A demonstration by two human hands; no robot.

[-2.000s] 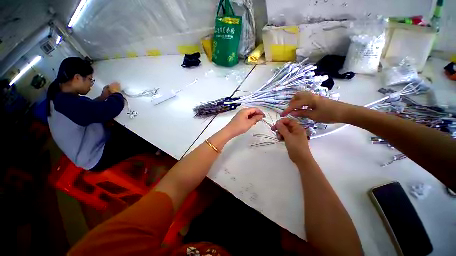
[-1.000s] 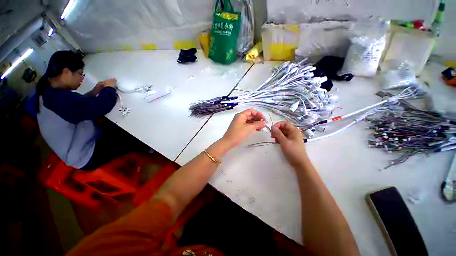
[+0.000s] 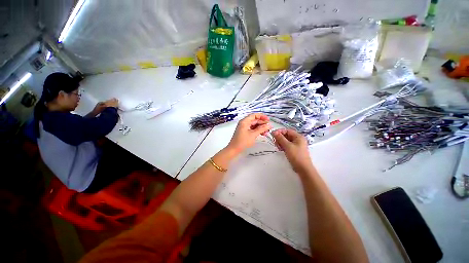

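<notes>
My left hand (image 3: 250, 131) and my right hand (image 3: 293, 146) are close together above the bench, fingertips pinching thin lead wires (image 3: 269, 136). A small pale piece shows between the fingertips; its shape is too small to tell. More thin dark wires (image 3: 261, 153) stick out to the left below my right hand. A white cable (image 3: 337, 135) runs right from my right hand. Behind it lies another white cable with a red band (image 3: 335, 122). The centre cable bundle (image 3: 293, 102) lies behind my hands, its dark wire ends pointing left.
A darker wire bundle (image 3: 406, 131) lies right, with a smartphone (image 3: 406, 224) at the right front. A green bag (image 3: 220, 54), a yellow-marked container (image 3: 274, 53) and a bag of white parts (image 3: 357, 55) stand at the back. A person (image 3: 72, 133) sits at the left.
Another person's arm that reached in from the right two seconds ago is gone. My fingertips have drawn closer together. The camera view has shifted slightly.
</notes>
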